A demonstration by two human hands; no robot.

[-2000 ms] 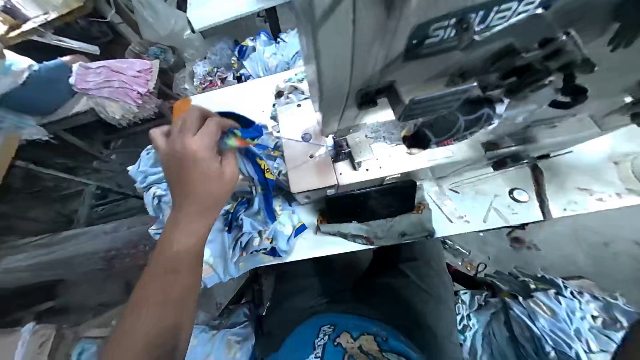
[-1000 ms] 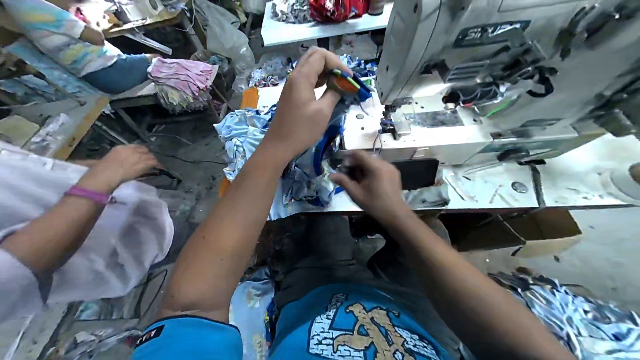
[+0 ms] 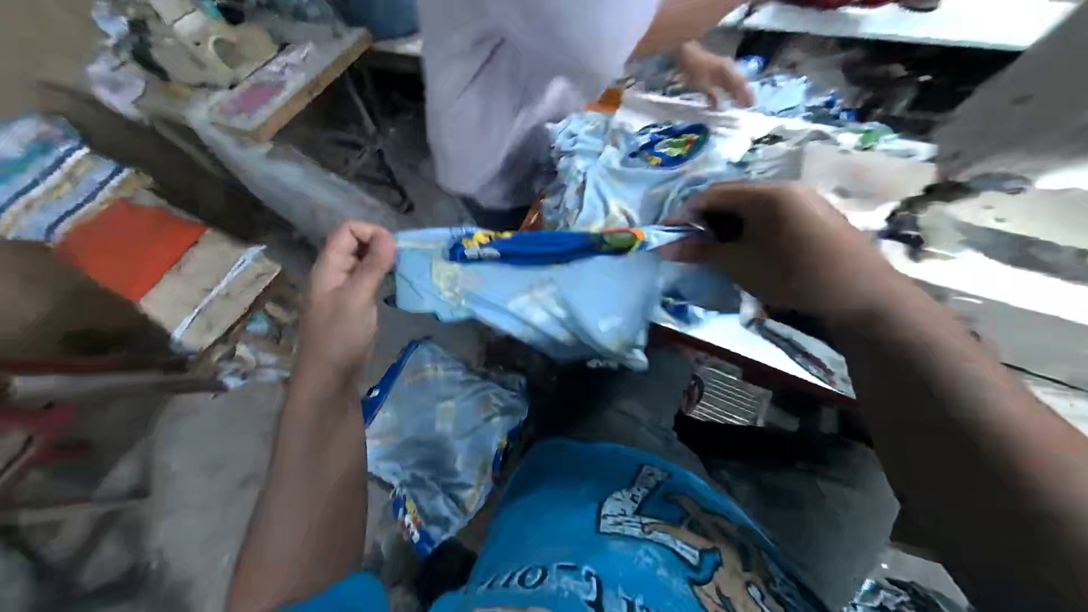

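A light blue printed fabric piece (image 3: 544, 297) with a dark blue patterned band along its top edge is stretched between my hands. My left hand (image 3: 344, 280) pinches its left end, and my right hand (image 3: 756, 242) grips its right end, with a small dark object, too blurred to name, at the fingers. Behind it, a heap of similar light blue fabric (image 3: 595, 178) with a dark blue printed band lies on the white sewing table. Another light blue piece with dark blue edging (image 3: 446, 433) lies low, beside my lap.
A co-worker in a pale garment (image 3: 510, 93) stands just beyond the table's left end, a hand (image 3: 714, 75) over the table. Part of the sewing machine (image 3: 1020, 127) is at the right. A wooden-edged table (image 3: 280, 89) and striped cloth with an orange panel (image 3: 127, 246) are at the left.
The view has swung left. Both my hands have moved away from the sewing machine and now hold a fabric piece stretched between them. The co-worker has moved to the table's end.
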